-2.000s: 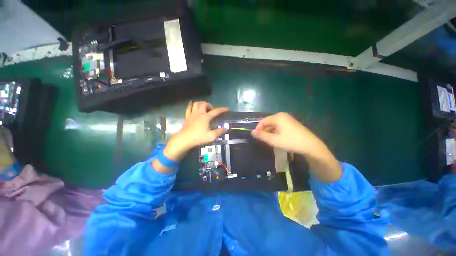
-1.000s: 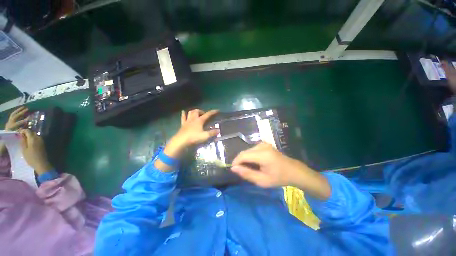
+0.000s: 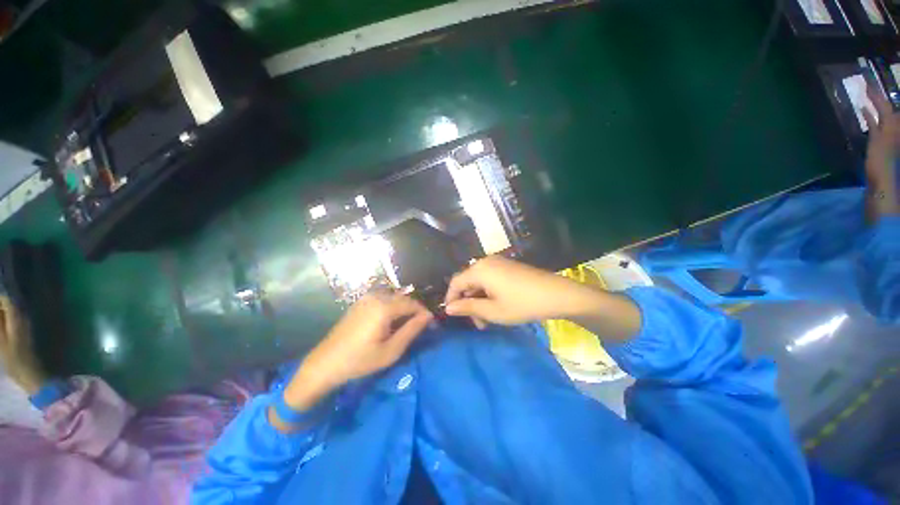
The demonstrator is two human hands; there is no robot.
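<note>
An open tablet point(image 3: 419, 232) lies on the green bench in front of me, tilted in view. Its circuit board end at the left glares brightly, and a pale strip point(image 3: 482, 207) runs along its right end. A silvery flex cable crosses the dark battery. My left hand point(image 3: 370, 335) and my right hand point(image 3: 503, 294) meet at the tablet's near edge, fingertips pinched close together. A tiny light-coloured bit shows at the right fingertips; I cannot tell what it is. Whether the left fingers hold anything is hidden.
Another open tablet point(image 3: 138, 123) lies on a thick black block at the upper left. A white bucket point(image 3: 602, 370) with yellow scrap point(image 3: 580, 340) stands beyond my right forearm. A person in pink is at the left; a person in blue reaches toward tablets point(image 3: 857, 99) at the right.
The view has turned and shifted right. Both hands have come together at the tablet's near edge; my left hand has left its upper left side. More of the bucket shows.
</note>
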